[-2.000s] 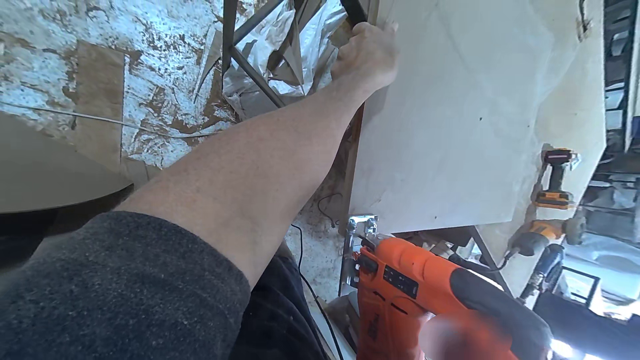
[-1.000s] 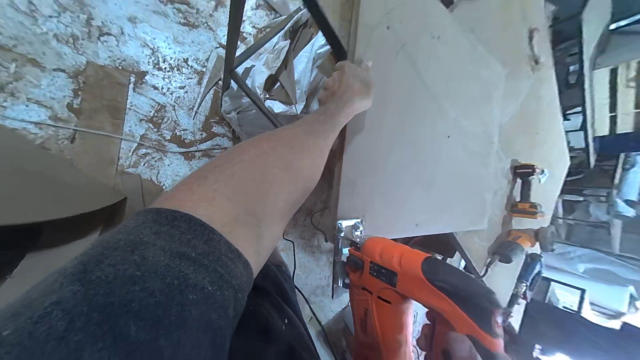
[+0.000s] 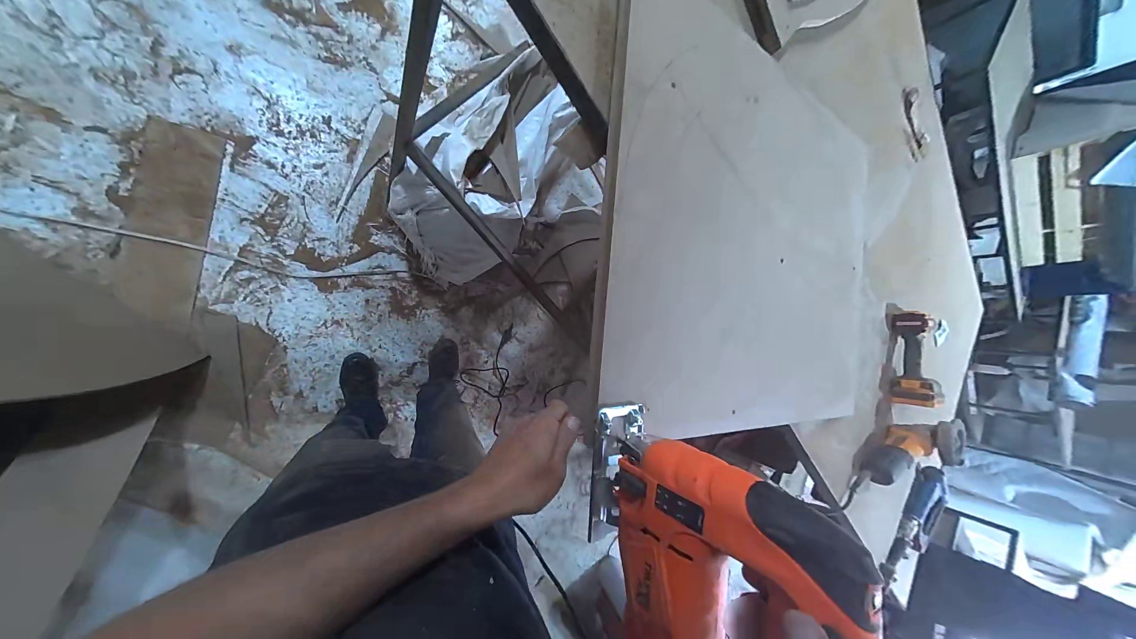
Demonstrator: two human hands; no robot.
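An orange jigsaw with a black-topped handle stands at the near edge of a pale board, its metal shoe at the board's left corner. Below the handle, my right hand grips the jigsaw; most of that hand is hidden behind the tool. My left hand is just left of the shoe, fingers curled together, and nothing is seen in it. Whether it touches the board's edge cannot be told.
A cordless impact driver, an angle grinder and another power tool lie to the right. A dark metal frame and plastic sheeting are left of the board. Black cable lies on the littered floor.
My left hand has let go of the board's left edge, farther up, and come back beside the jigsaw's shoe. The jigsaw remains at the board's near left corner.
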